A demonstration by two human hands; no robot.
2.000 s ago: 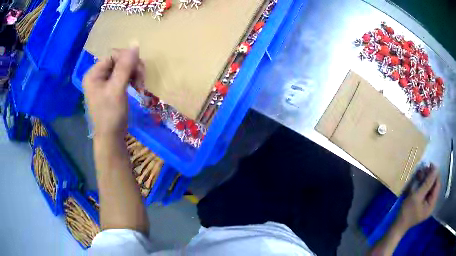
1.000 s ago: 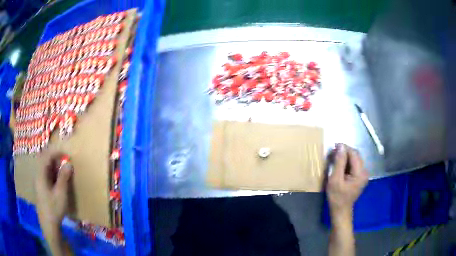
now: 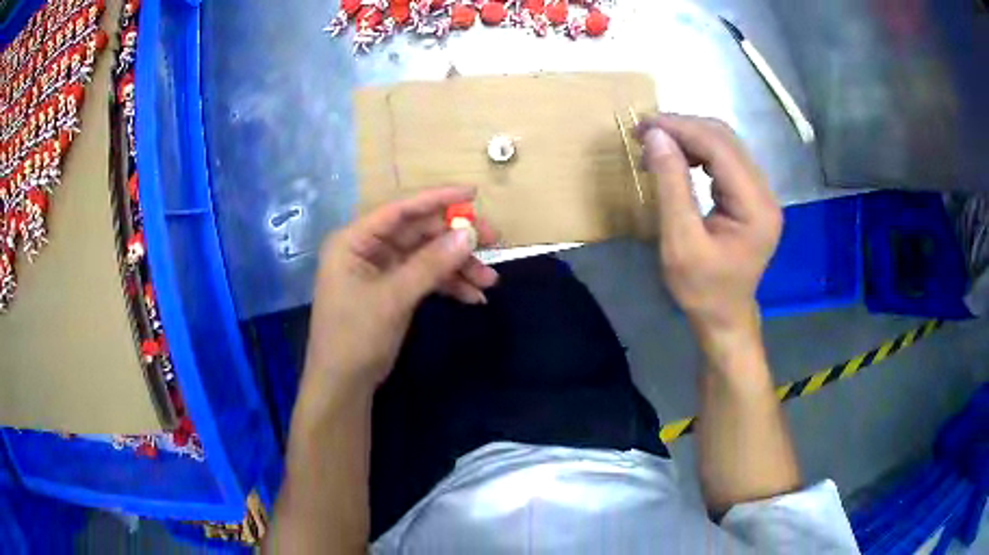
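My left hand [image 3: 385, 266] pinches a small figurine [image 3: 461, 219] with red hair and a pale face between thumb and fingertips, over the cardboard pad's near edge. My right hand [image 3: 716, 206] is at the right end of the tan cardboard pad [image 3: 564, 201], thumb and forefinger drawn together beside thin pale sticks [image 3: 631, 157]. Whether the fingertips grip a stick cannot be told. A small round white cup [image 3: 500, 149] stands on the pad.
A loose pile of red-and-white figurines [image 3: 466, 15] lies beyond the pad. A white tool with a dark tip [image 3: 770, 81] lies to the right. The blue crate [image 3: 206, 293] at the left holds rows of figurines [image 3: 49, 103] on cardboard. Blue bins [image 3: 808, 266] are below right.
My left hand has moved from over the crate's cardboard to the pad, holding a figurine. My right hand has come to the sticks. The view has shifted right and down.
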